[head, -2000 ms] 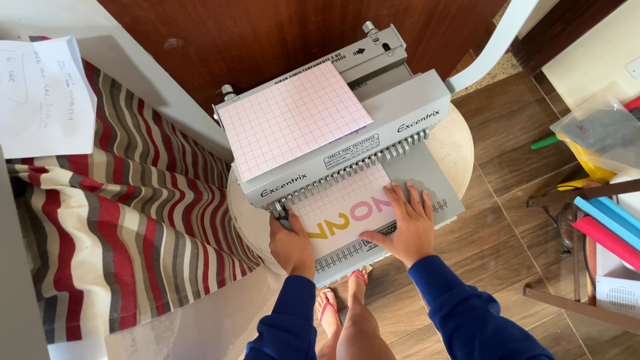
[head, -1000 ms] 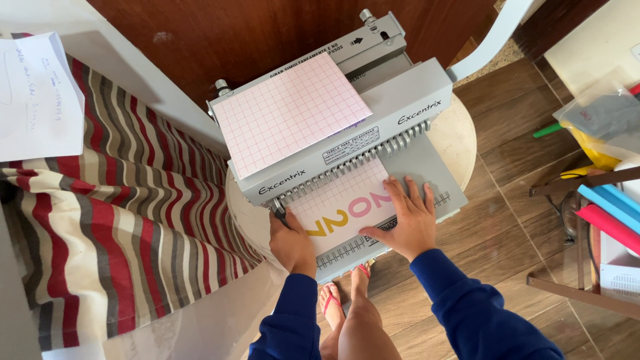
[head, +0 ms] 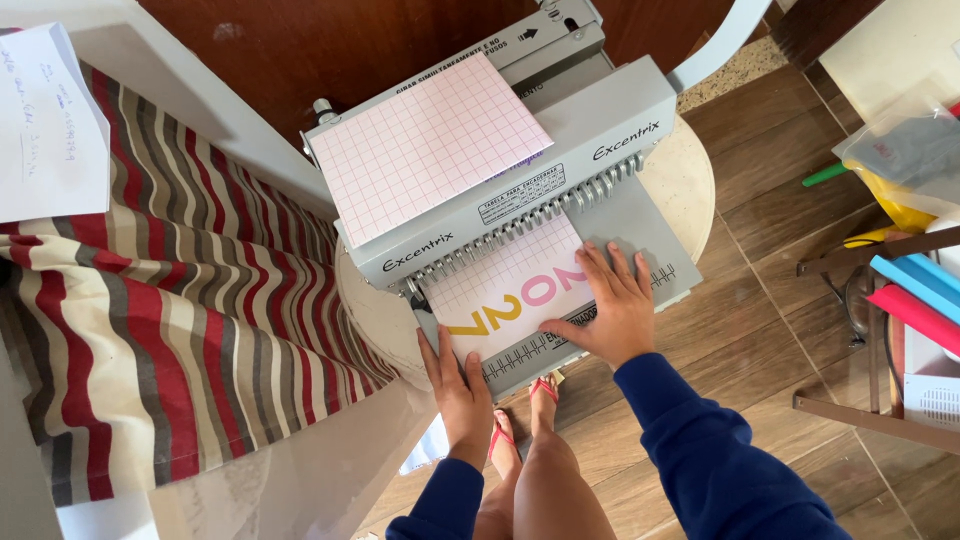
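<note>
A grey Excentrix binding punch machine (head: pixel 517 172) rests on a round cream stool (head: pixel 697 195). On its base plate lies a printed sheet (head: pixel 499 300) with a grid and coloured digits, its far edge at the row of metal comb teeth. My right hand (head: pixel 611 311) is spread flat over the sheet's right end and the plate. My left hand (head: pixel 459 382) rests with fingers apart at the plate's left near corner, by the sheet's left end. A pink-grid sheet or stack (head: pixel 431 142) lies on top of the machine. A black guide (head: pixel 416 294) sits at the left of the teeth.
A striped cloth (head: pixel 202 322) hangs at the left, with handwritten paper (head: pixel 52 127) above it. The machine's pale lever (head: pixel 724 45) rises at the back right. A brown metal rack (head: pixel 877 427) with coloured rolls (head: pixel 915 315) stands at the right.
My left hand has moved from the black guide beside the teeth toward the near left corner of the plate. My right hand remains on the sheet.
</note>
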